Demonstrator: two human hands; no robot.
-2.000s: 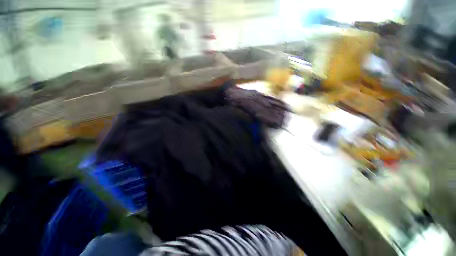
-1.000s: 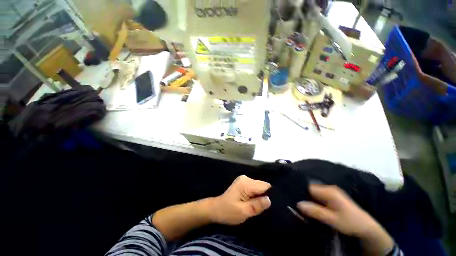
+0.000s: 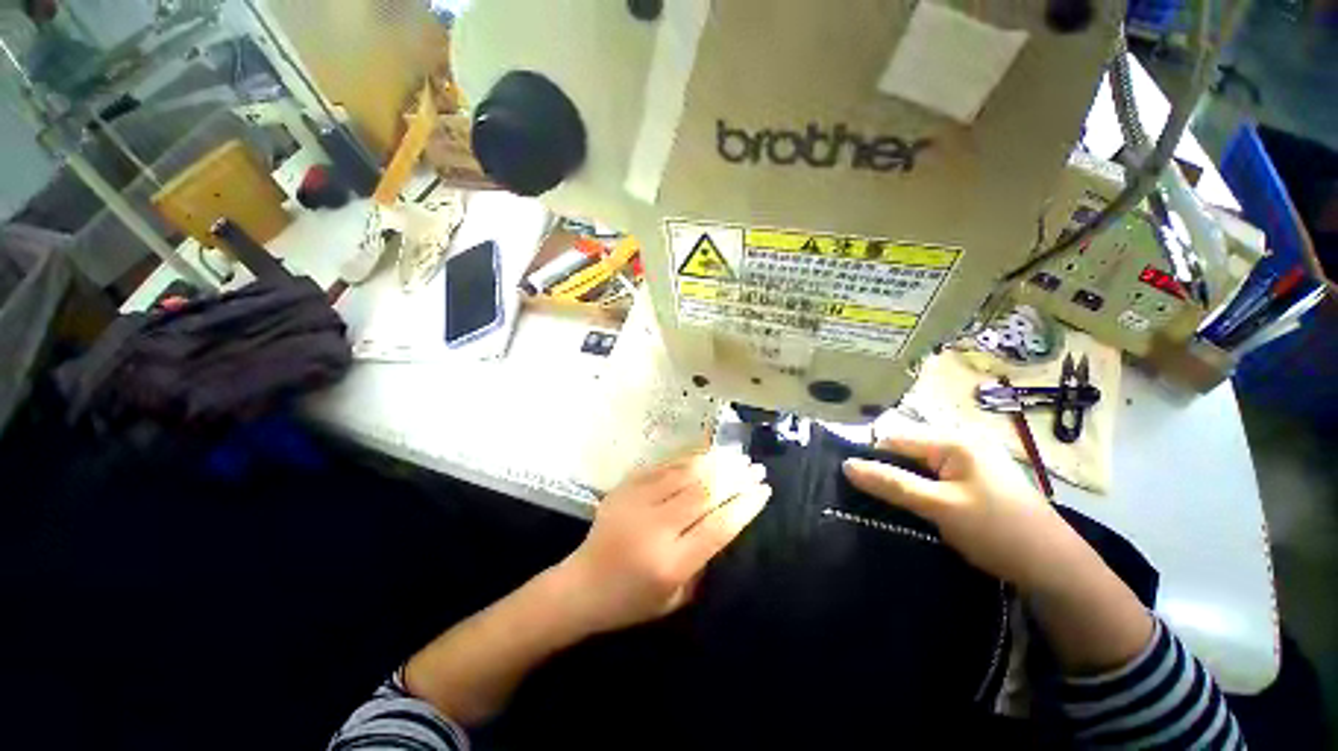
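Note:
A black garment [image 3: 822,616] covers the lap and the front of the machine, with its upper part under the metal clamp [image 3: 792,431] of the cream Brother machine head [image 3: 822,191]. A white dotted line [image 3: 883,525] shows on the cloth near my right fingers. My left hand [image 3: 660,536] lies at the left of the clamp, fingers together, pressing on the cloth. My right hand [image 3: 969,506] lies flat on the cloth at the right of the clamp, fingers slightly spread. The needle point is hidden by the head and fingers.
A brown-purple cloth bundle [image 3: 220,352] and a phone [image 3: 473,292] lie on the left of the white table [image 3: 1196,543]. Black snips [image 3: 1071,396] and a red-brown stick [image 3: 1033,452] lie at right. A control box [image 3: 1123,279] and a blue bin [image 3: 1277,220] stand behind.
Both hands and the garment have moved up from the lap to the clamp under the head. The view has moved closer to the machine. The dotted line now shows.

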